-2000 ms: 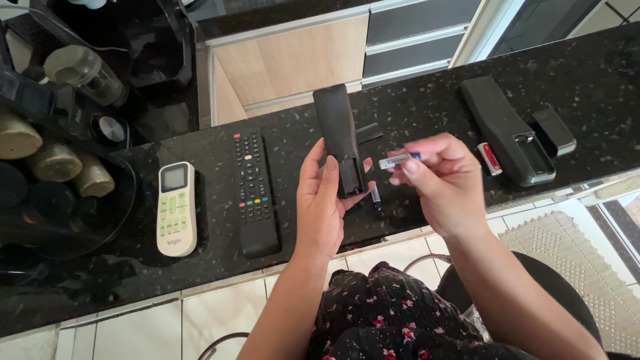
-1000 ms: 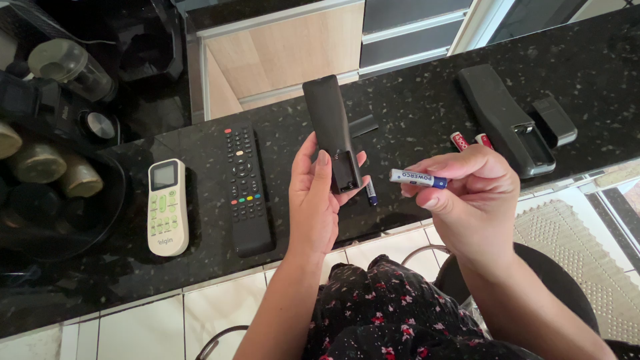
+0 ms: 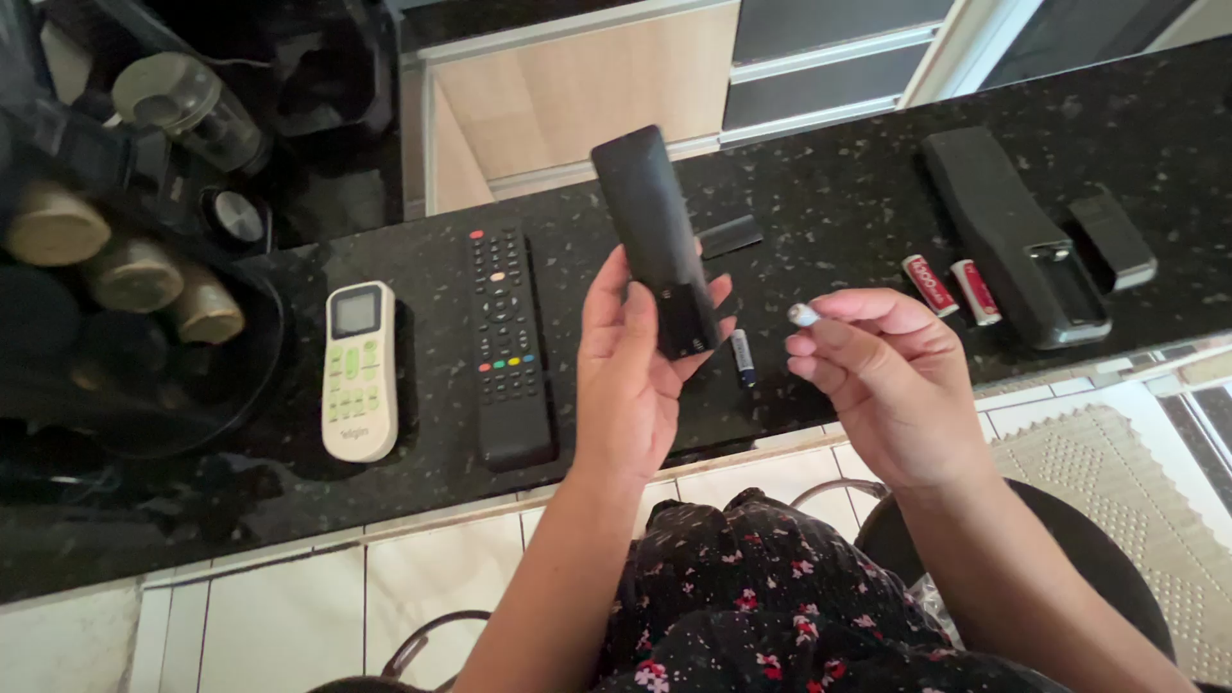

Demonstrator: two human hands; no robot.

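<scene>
My left hand (image 3: 630, 375) holds a black remote control (image 3: 650, 226) back side up, its battery compartment at the end nearer me. Between thumb and fingers, my right hand (image 3: 881, 371) pinches a small cylindrical battery (image 3: 801, 315), one end pointing left, apart from the remote. A white-and-blue battery (image 3: 742, 358) lies on the granite counter between the hands. Beyond it is a small black battery cover (image 3: 731, 236). Two red-and-white batteries (image 3: 930, 286) lie right, beside a larger black remote (image 3: 1011, 231) with an open battery compartment; its loose cover (image 3: 1112, 239) rests alongside.
A black remote with colored buttons (image 3: 502, 337) and a white air-conditioner remote (image 3: 360, 371) lie face up at the left. Further left are a dark rack with round-lidded jars (image 3: 135, 274) and a clear glass container (image 3: 192, 111). The counter's front edge (image 3: 770, 443) runs below my hands.
The battery in my right hand has turned from showing its side to pointing one end leftward. My left hand still holds the remote. The view has shifted a little.
</scene>
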